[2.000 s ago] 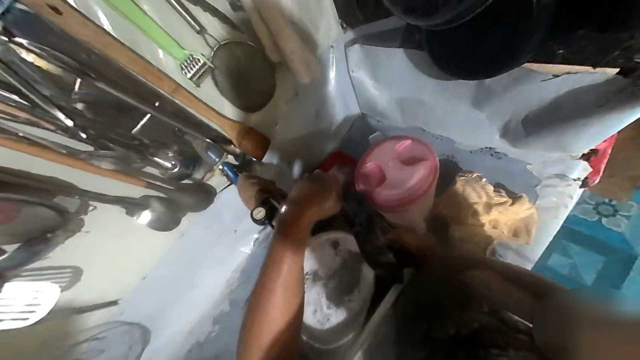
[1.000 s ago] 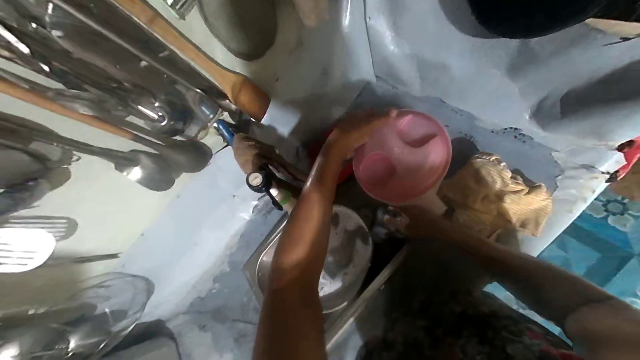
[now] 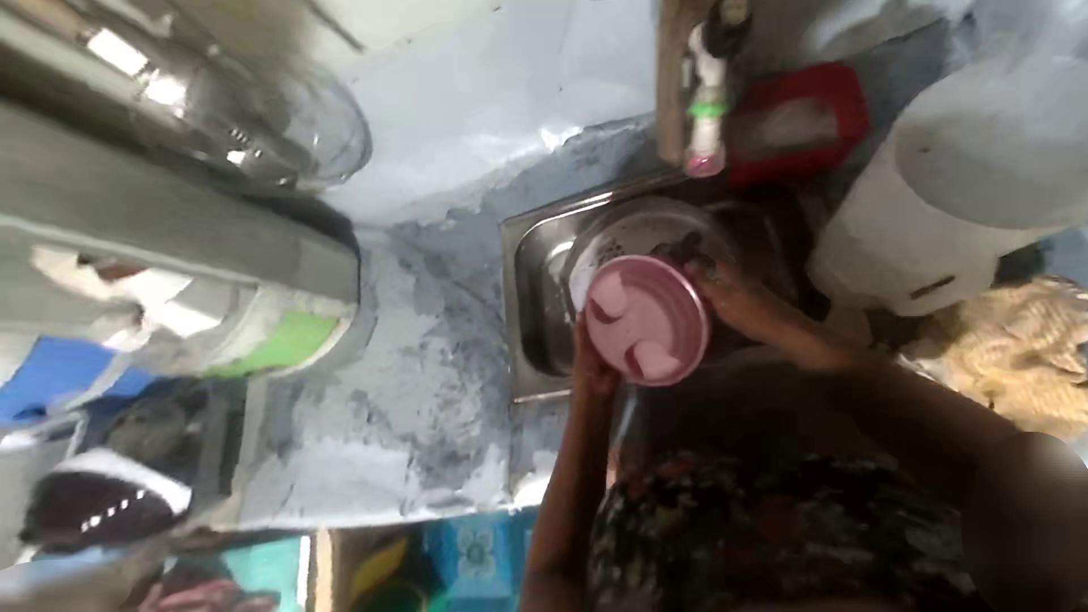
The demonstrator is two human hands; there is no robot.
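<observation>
A round pink plastic lid (image 3: 648,320) with two recesses is held over the sink's edge. My left hand (image 3: 597,361) grips its left rim. My right hand (image 3: 722,293) is at its upper right, the fingers around a dark crumpled thing (image 3: 682,249), too blurred to name. Behind the lid, a round metal basin (image 3: 654,223) sits in the stainless steel sink (image 3: 531,297); the lid hides part of it. A tap (image 3: 707,115) with a green band and a pinkish end points over the sink. To the right, a white plastic container (image 3: 918,221) stands uncovered.
Beyond the sink, beside the tap, lies a red tray or dish (image 3: 799,123). A crumpled tan cloth (image 3: 1020,357) is at the right. The worn grey counter (image 3: 382,408) extends left, toward a grey-green cabinet or shelf edge (image 3: 204,246). Metal utensils (image 3: 255,127) hang at upper left.
The pink lid, on the container two seconds ago, is now in my left hand by the sink. Both hands have moved with it. The view has shifted strongly toward the sink and left counter.
</observation>
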